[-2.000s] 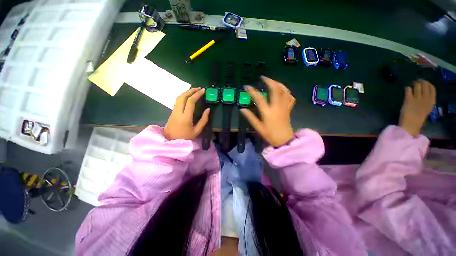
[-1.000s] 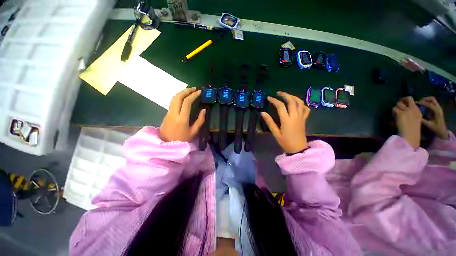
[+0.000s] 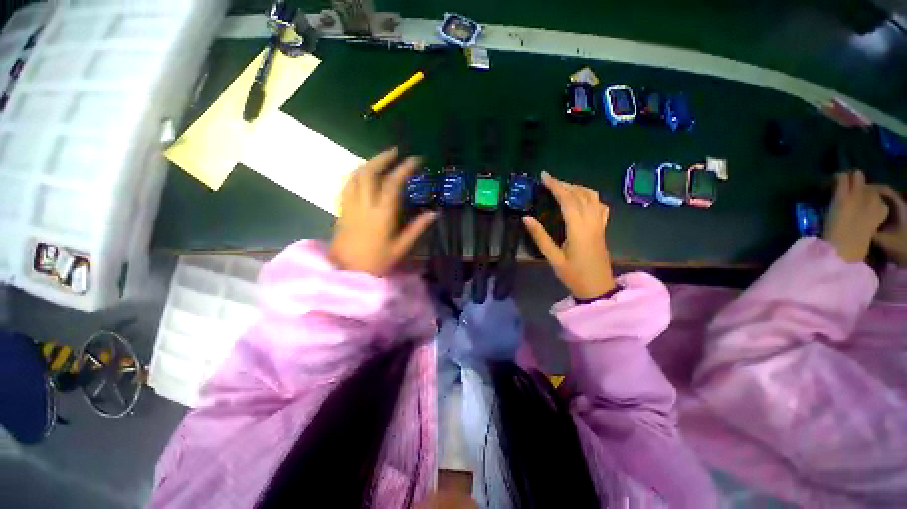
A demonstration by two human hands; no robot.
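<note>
Several strapped smartwatches lie side by side on the dark green mat [image 3: 328, 219], their black bands running up and down. The third watch from the left [image 3: 487, 192] has a green screen; the others, such as the second one [image 3: 453, 187], show dark blue screens. My left hand [image 3: 373, 219] is at the left end of the row, fingers apart, its fingertips at the leftmost watch [image 3: 421, 188]. My right hand [image 3: 577, 234] is at the right end, fingers apart, its fingertips beside the rightmost watch [image 3: 520, 192]. Neither hand grips anything.
Watch heads stand in two groups at right [image 3: 621, 104] [image 3: 671, 185]. A yellow pen [image 3: 394, 94], yellow paper [image 3: 214, 149] and a white sheet [image 3: 303, 167] lie behind and left. A large blister tray [image 3: 129, 119] is at left. Another person's hands [image 3: 855, 214] are at far right.
The screens went from green to blue, and the third is green now. My right hand moved off the row to its right end. My left hand has moved slightly right, onto the leftmost watch.
</note>
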